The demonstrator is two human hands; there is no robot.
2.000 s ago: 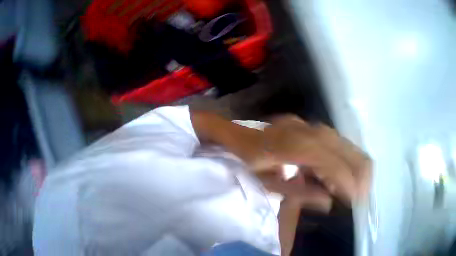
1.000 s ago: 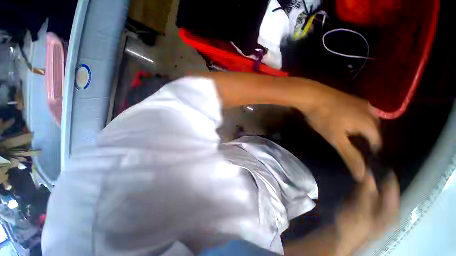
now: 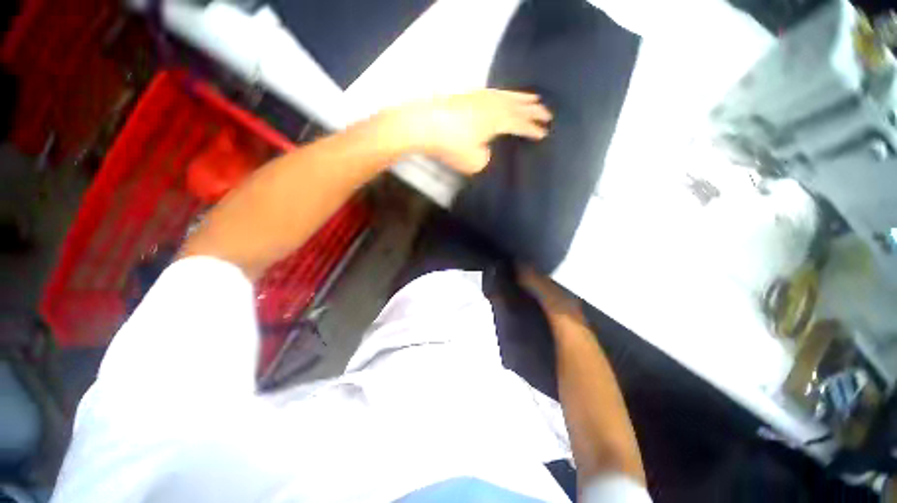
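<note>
A black fabric panel [image 3: 575, 128] lies on the white table and hangs over its front edge towards my lap. My left hand [image 3: 472, 128] rests at the panel's left side, fingers apart, fingertips on the cloth. My right hand [image 3: 536, 285] is below the table edge at the panel's lower end; its fingers are mostly hidden by dark cloth, so its grip cannot be told. The sewing machine [image 3: 821, 108] stands at the right of the table, blurred, with its needle area unclear.
A red plastic basket [image 3: 108, 226] stands left of the table. Another dark piece [image 3: 344, 34] lies at the table's far left. Yellowish-gold loops [image 3: 795, 300] and a brown open box with metal bits [image 3: 836, 378] are at the right. Dark cloth lies below the front edge.
The view has swung from the basket and lap to the table. My hands have moved from dark material over the lap to the panel at the table edge, and are now farther apart.
</note>
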